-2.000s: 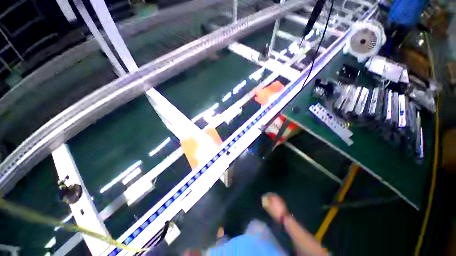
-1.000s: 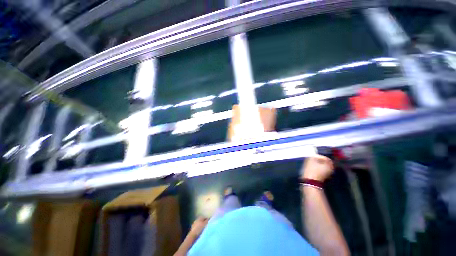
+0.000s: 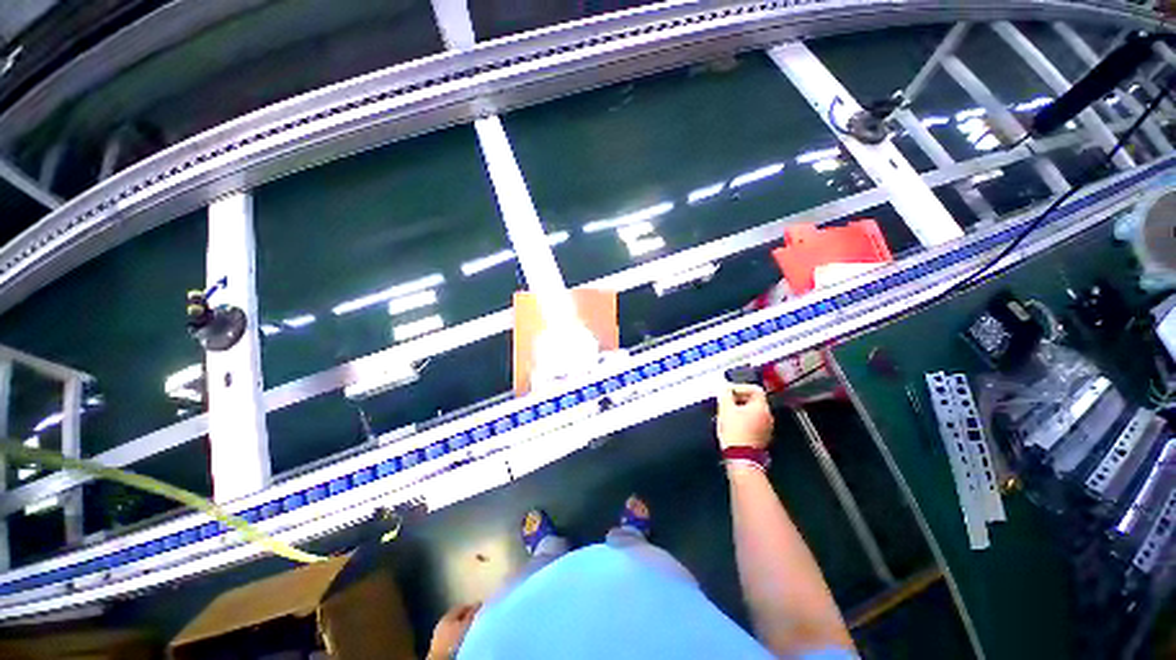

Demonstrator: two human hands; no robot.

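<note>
My right hand [image 3: 744, 419] is at the near edge of the conveyor rail [image 3: 606, 400], its fingers closed around a small dark thing, too small to name. A dark red band is on that wrist. My left hand [image 3: 451, 629] is low at the picture's bottom edge, partly cut off beside my blue top; whether it holds anything cannot be told. The rail has a row of blue-white rollers. No TV set shows on the line.
The green bench [image 3: 903, 426] at right bears perforated silver strips [image 3: 962, 458], bagged parts [image 3: 1077, 419] and a small black box [image 3: 1006, 329]. An open carton [image 3: 277, 612] stands at lower left. A yellow-green strap [image 3: 168, 490] hangs at left. Orange-red pieces [image 3: 832, 255] lie beyond the rail.
The view has swung from the bench to the rail and sharpened. My right hand, lower and off the rail two seconds ago, is now at the rail's near edge.
</note>
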